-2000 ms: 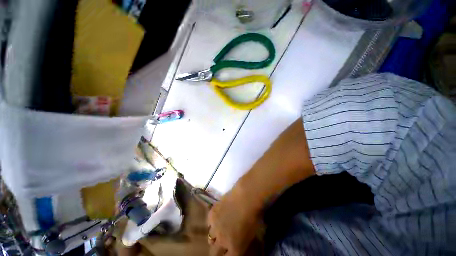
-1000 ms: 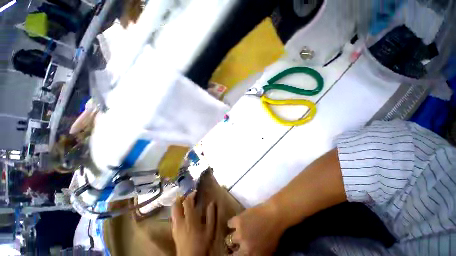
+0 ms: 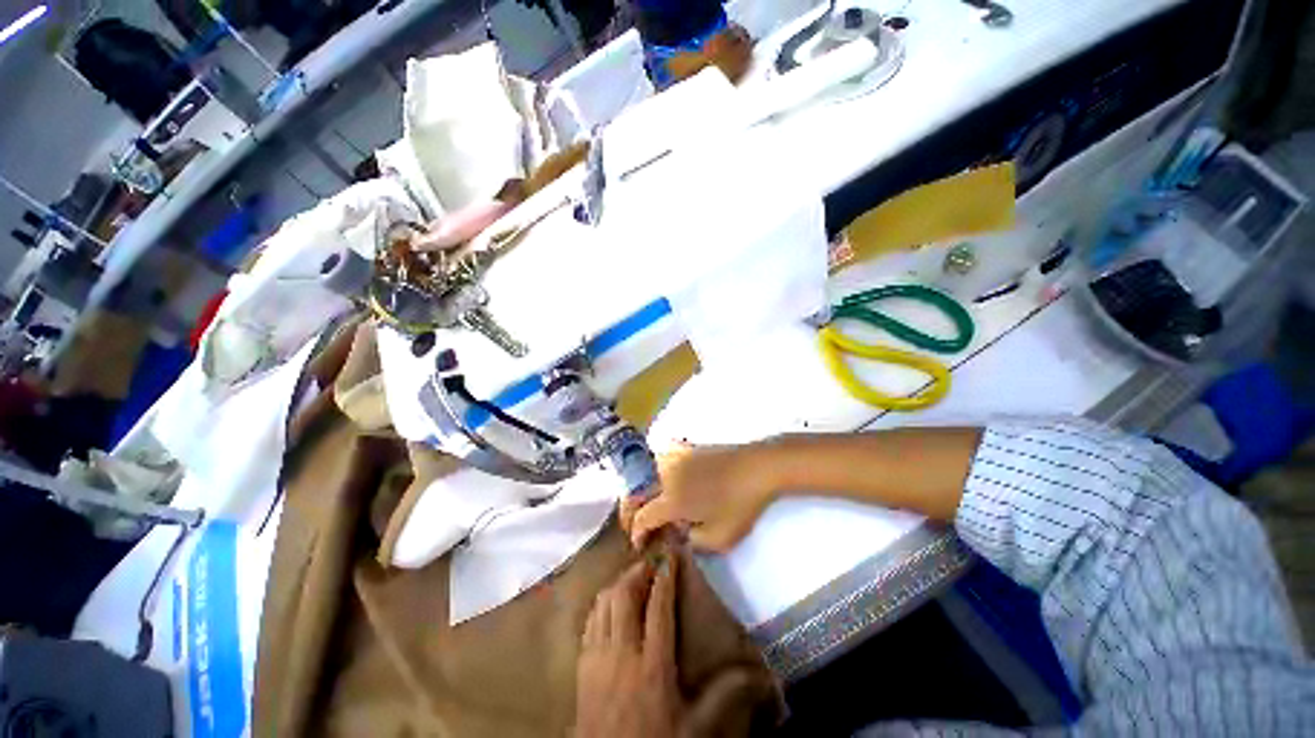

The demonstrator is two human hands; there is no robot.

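Note:
The brown cloth [image 3: 476,656] lies in folds under the white sewing machine head [image 3: 519,310] and hangs towards the bottom. Pale cloth pieces [image 3: 527,555] lie on it beside the needle area. My right hand [image 3: 700,498] is beside the machine's face, its bent fingers gripping the brown cloth near the needle area. My left hand [image 3: 630,649] lies flat on the brown cloth just below, fingers slightly apart, fingertips near the right hand. The needle and presser foot are hidden behind the machine's parts and my fingers.
Green and yellow scissors [image 3: 887,346] lie behind my right forearm, partly under white cover cloth [image 3: 764,238]. Keys [image 3: 454,289] are on the machine head. A clear tub [image 3: 1197,267] with dark items stands right. A pale cloth pile [image 3: 289,267] is beyond the machine. A ruler edge [image 3: 865,591] borders the table.
The view has turned and pulled back, showing more of the machine and cloth. My right hand has moved from the cloth's near side up beside the needle area. My left hand is now below it.

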